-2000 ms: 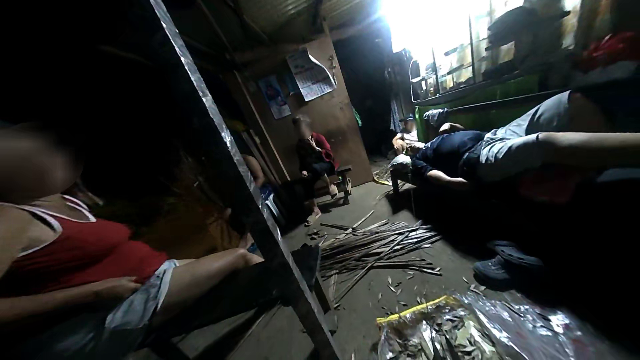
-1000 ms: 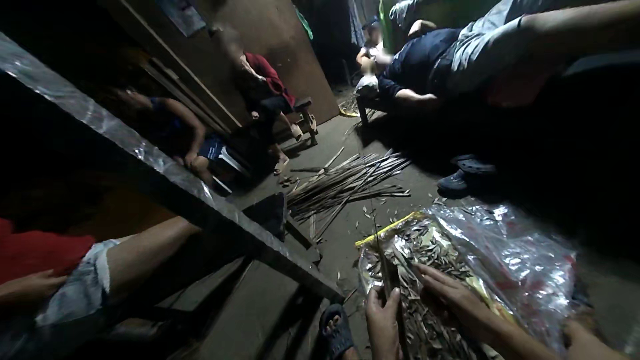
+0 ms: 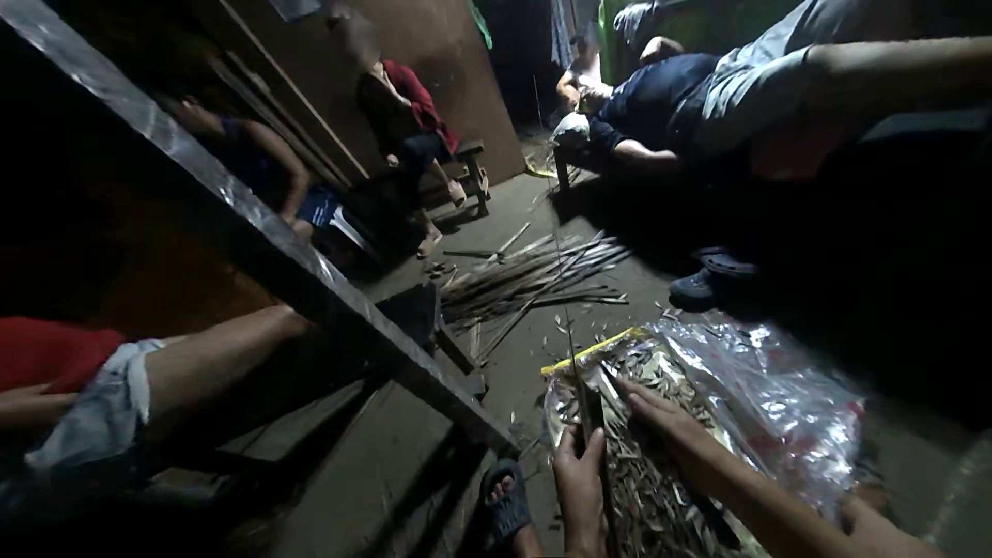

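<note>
My left hand [image 3: 581, 480] is closed around a long thin stalk or stick [image 3: 590, 415], which stands roughly upright in view with a fine tip reaching up over the floor. Close to its right side is my right hand [image 3: 670, 426], fingers stretched toward the stick; a dark thin object seems to lie beneath it, but whether the hand grips anything is unclear. Both hands are above a clear plastic sheet or bag [image 3: 775, 387] with a yellow edge. Many small dry chips or leaf scraps [image 3: 647, 504] lie on it.
A pile of long sticks [image 3: 535, 279] lies on the floor ahead. A slanted post [image 3: 310, 263] crosses the left side. One person [image 3: 411, 108] sits on a bench; another [image 3: 666, 101] lies at right. Others sit at left. Dark clogs [image 3: 709, 279] rest on the floor.
Two seconds ago neither hand was in view; both came in by one second ago, at the plastic with the scraps. The view has swung downward and to the right.
</note>
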